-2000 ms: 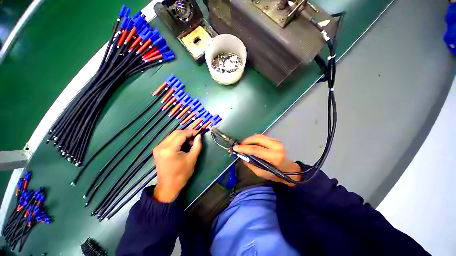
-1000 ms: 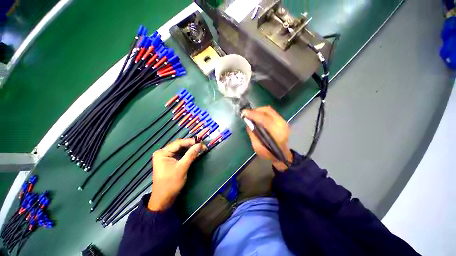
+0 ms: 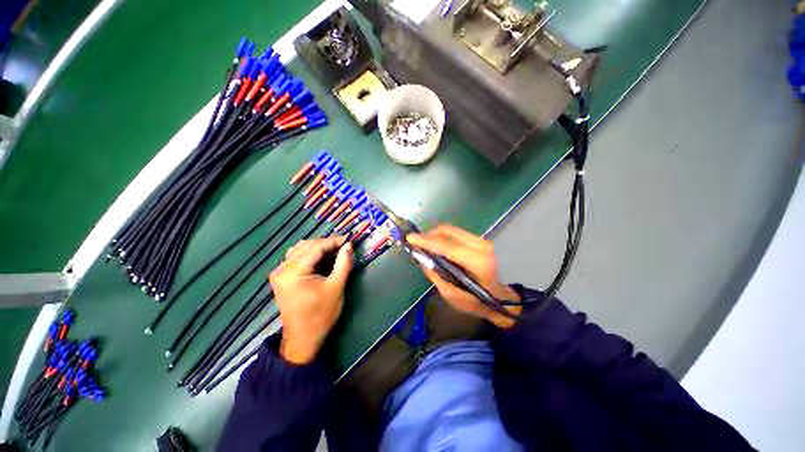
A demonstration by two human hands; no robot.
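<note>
Several black cable leads (image 3: 250,272) lie side by side on the green bench, their red parts and blue tips (image 3: 334,185) toward the upper right. My left hand (image 3: 309,291) pinches a lead near its red part, at the lower right end of the row. My right hand (image 3: 463,265) holds the black heated tweezers (image 3: 441,265) like a pen. The tweezer tips are at the blue and red end of the leads, just right of my left fingertips. Whether the tips touch a lead is too small to tell.
Behind the row are a white cup (image 3: 411,125) with silvery bits, a stand with a yellow sponge (image 3: 362,95) and a large grey-brown power unit (image 3: 472,88). Tweezer cables (image 3: 578,203) loop past the bench edge. A larger lead bundle (image 3: 190,190) and a smaller one (image 3: 62,375) lie left.
My right hand has come back from the white cup, where the tweezers were a second ago, to the lead ends beside my left hand. My left hand stays at the row.
</note>
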